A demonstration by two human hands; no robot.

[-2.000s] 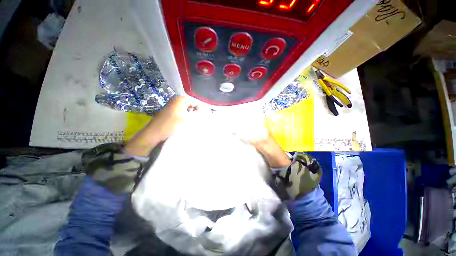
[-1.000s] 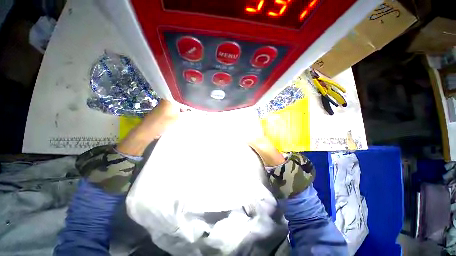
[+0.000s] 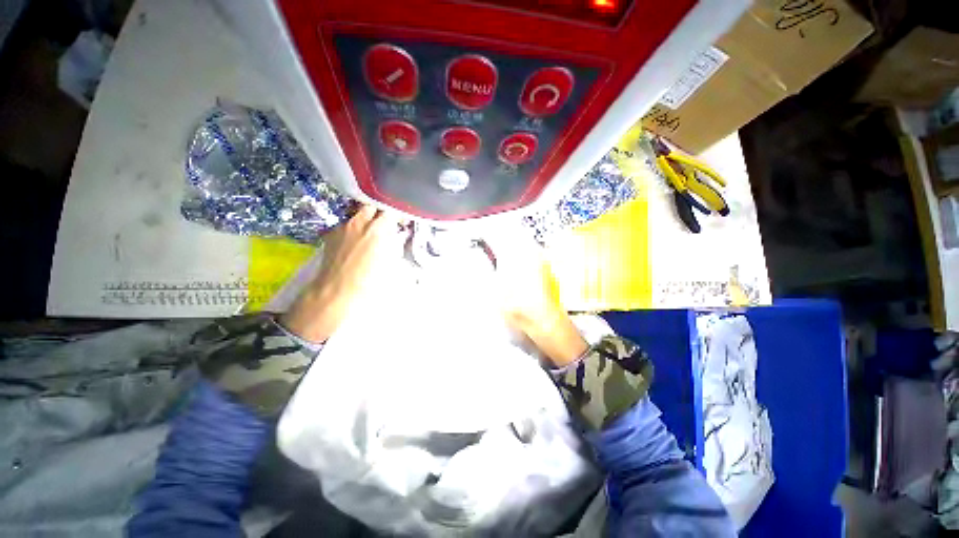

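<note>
A pale grey-white garment (image 3: pixel 442 410) lies across my lap and up to the snap-setting machine, glaring white under the lamp. The machine's red front (image 3: pixel 454 137) with its dark button panel fills the top centre. My left hand (image 3: pixel 342 268) is at the garment's upper left edge, beside the left heap of snap parts (image 3: pixel 258 173); its fingertips are near the machine's lower tip and partly lost in glare. My right hand (image 3: pixel 547 315) is on the garment's right side, its fingers washed out by the light. The dies cannot be made out.
Right heap of snap parts (image 3: pixel 599 198) lies partly behind the machine head. Open yellow and black pliers (image 3: pixel 689 184) lie near a cardboard box (image 3: pixel 762 79). A blue crate (image 3: pixel 804 410) with pale cloth stands at right. Grey-green garments (image 3: pixel 79 420) lie at left. Yellow tape (image 3: pixel 615 257) marks the table.
My left hand and forearm have shifted slightly right and are turned more upright. Small dark marks now show in the glare below the machine head. The view has shifted a little over the machine panel.
</note>
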